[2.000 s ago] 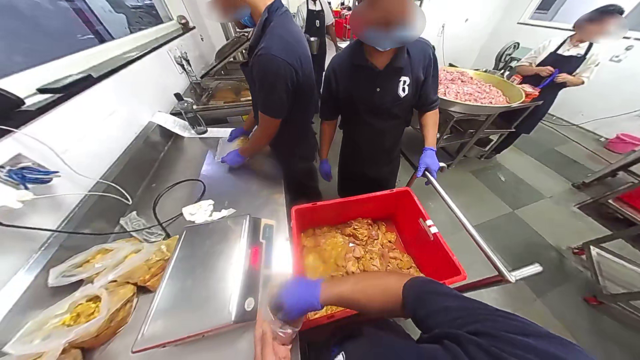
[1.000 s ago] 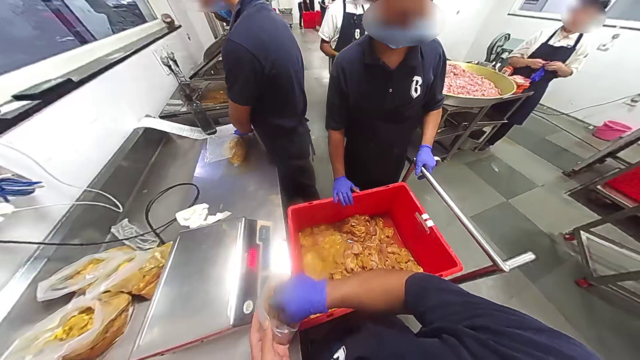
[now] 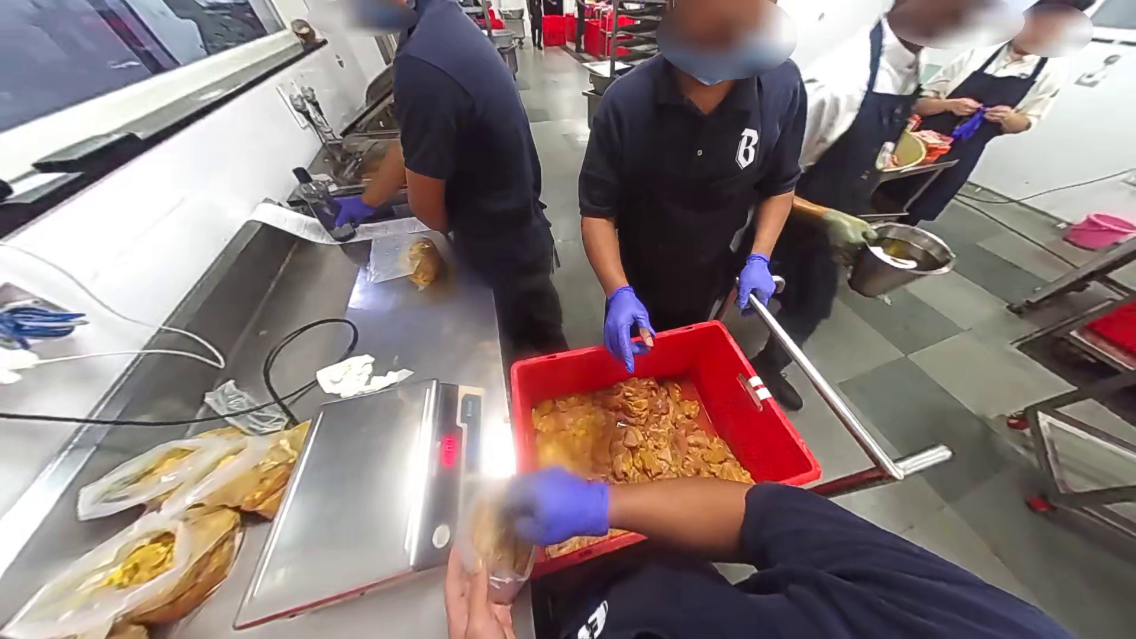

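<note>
My right hand (image 3: 559,506), in a blue glove, is at the mouth of a clear plastic bag (image 3: 497,537), over the near left edge of a red plastic crate (image 3: 768,439); blur hides its fingers and whether they hold anything. From below, my left hand (image 3: 475,596), which looks bare, holds the bag. Marinated meat pieces (image 3: 657,426) in yellow-brown sauce lie in the crate. Left of my hands is a steel weighing scale (image 3: 346,497) with a lit red display. Filled plastic bags (image 3: 151,568) of the yellow-brown food stand beyond the scale's left side.
A co-worker (image 3: 692,169) in blue gloves stands behind the crate, one hand on a steel cart handle (image 3: 825,390). Another co-worker (image 3: 470,133) is at the steel table (image 3: 417,328), near a filled bag (image 3: 425,263). A third carries a steel bucket (image 3: 901,257). A black cable (image 3: 311,333) crosses the table.
A person with a steel bucket has come into view at the right, in front of the large pan of meat. The co-worker at the table has moved a hand off the bag to a dark object.
</note>
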